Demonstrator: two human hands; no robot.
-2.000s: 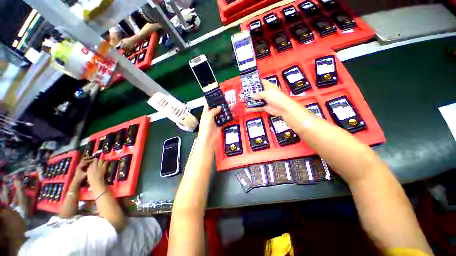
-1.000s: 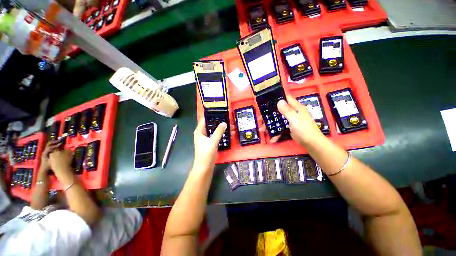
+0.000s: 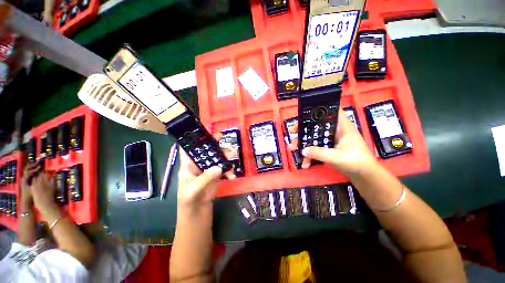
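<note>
My left hand (image 3: 200, 185) holds an open flip phone (image 3: 149, 94), tilted to the left, its lit screen showing "00:01". My right hand (image 3: 340, 152) holds another open flip phone (image 3: 320, 110), nearly upright, its larger-looking screen also showing "00:01". Both thumbs rest on the lower keypads. Under them lies a red tray (image 3: 288, 177) with closed phones in its pockets, such as one at the right (image 3: 388, 128). Two upper left pockets hold white slips (image 3: 253, 83). Several flat dark pieces (image 3: 304, 202) line the bench edge below the tray.
A bar-type phone (image 3: 138, 169) and a pen (image 3: 169, 170) lie left of the tray. A cream slotted object (image 3: 113, 100) stands behind the left phone. Another person's hands (image 3: 40, 187) are over a red tray (image 3: 90, 166) at left. A white sheet (image 3: 500, 149) lies far right.
The phone screens now show "00:01". The left phone has swung over to the left, and the right phone has come closer and more upright. The camera view has shifted too.
</note>
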